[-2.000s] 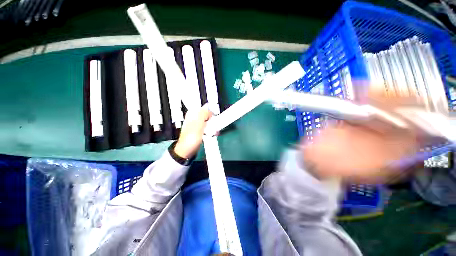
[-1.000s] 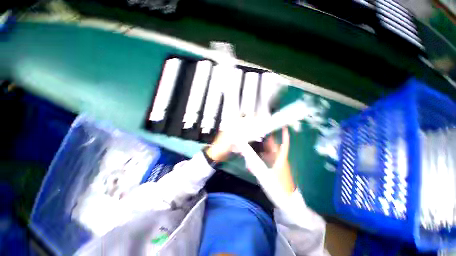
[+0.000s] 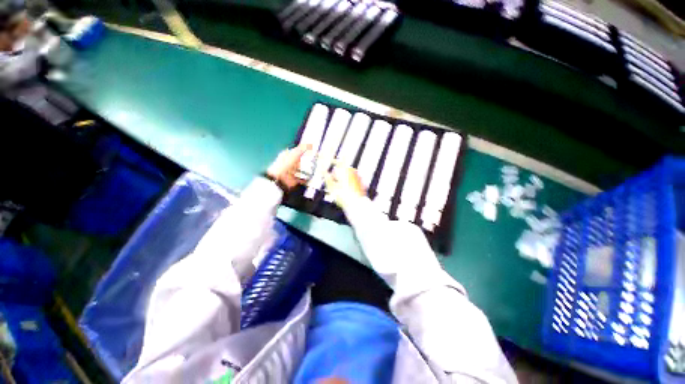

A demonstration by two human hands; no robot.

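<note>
The black tray (image 3: pixel 445 241) lies on the bench in front of me with several slim white bars (image 3: pixel 408 169) side by side in its slots. My left hand (image 3: pixel 289 166) is at the tray's left end, its fingers at the lower part of the leftmost bar (image 3: pixel 315 127). My right hand (image 3: pixel 345 182) is close beside it, over the lower ends of the neighbouring bars. Both hands are bare and touch the bars or lie just above them; the fingertips are blurred, so any grip is unclear.
Loose small clear pieces (image 3: pixel 518 196) lie right of the tray. A blue basket (image 3: pixel 601 270) stands at right. A blue bin with a clear liner (image 3: pixel 154 255) is lower left. More bars (image 3: pixel 338 24) lie beyond the bench. Part of a person (image 3: pixel 30 56) shows far left.
The bars fanned from my left hand are gone, and bars now fill the tray's slots. My right hand came from the basket to the tray's left part. The view has turned and shifted.
</note>
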